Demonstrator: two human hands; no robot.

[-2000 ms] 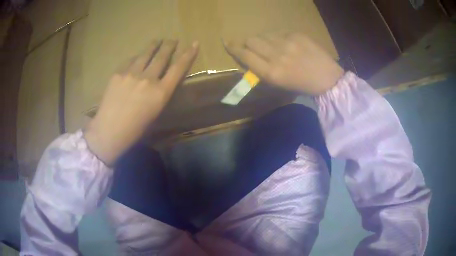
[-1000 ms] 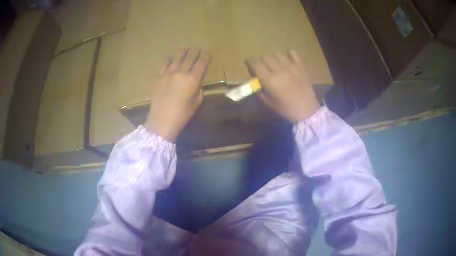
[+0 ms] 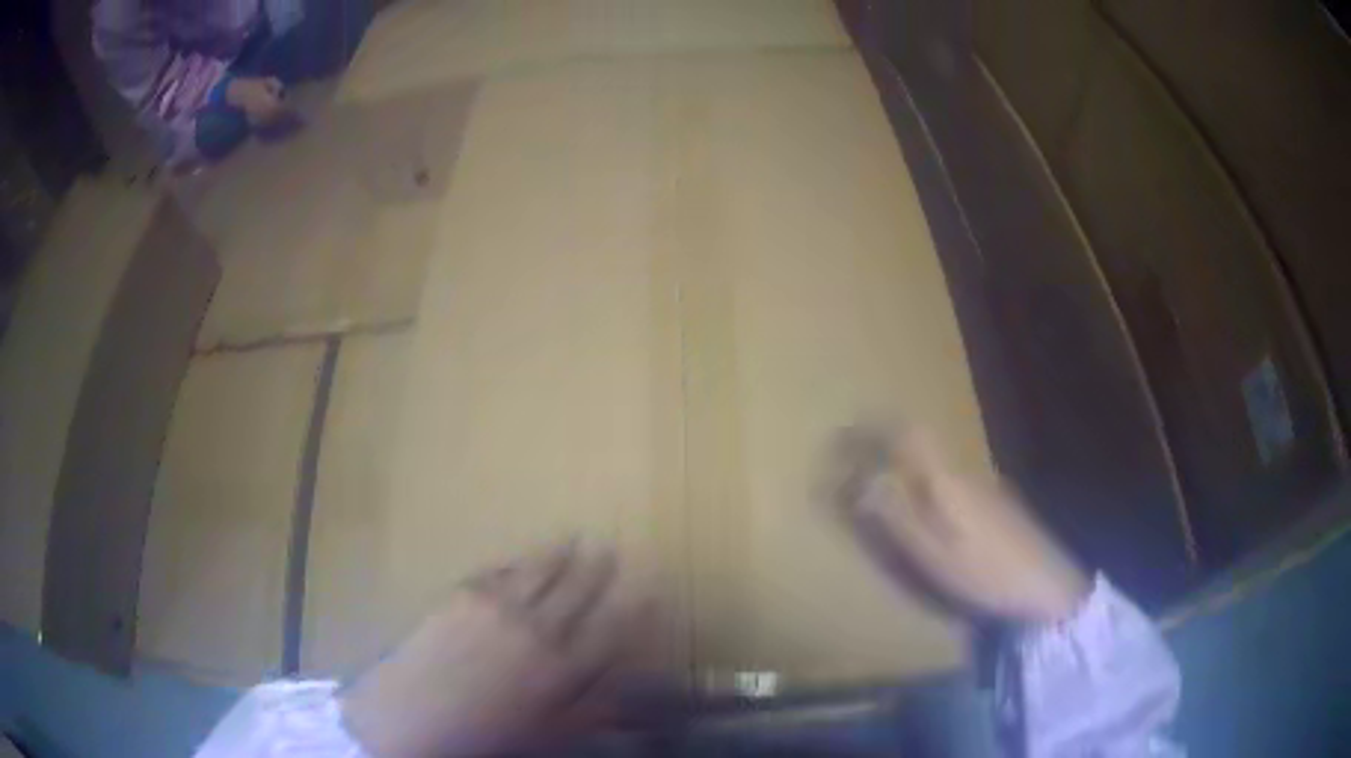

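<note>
A large brown carton [image 3: 578, 296] lies in front of me, its top closed, with a centre seam running away from me and a strip of packing tape [image 3: 756, 683] at its near edge. My left hand [image 3: 511, 652] is blurred over the near left part of the top, fingers pointing forward; I see nothing held in it. My right hand [image 3: 948, 533] is blurred over the near right part, fingers curled. A small pale patch shows at its fingers; the yellow cutter is not clearly visible, so I cannot tell whether it is held.
More cartons [image 3: 222, 504] adjoin on the left. Dark brown cartons [image 3: 1096, 282] stand close on the right, one with a white label [image 3: 1267, 410]. A person in a pink smock [image 3: 163, 59] is at the far left. Blue floor [image 3: 1274, 652] shows at the lower right.
The view has tilted forward, showing more of the carton top and the other person. My right hand has moved apart from my left and turned; the cutter seen before is no longer clear.
</note>
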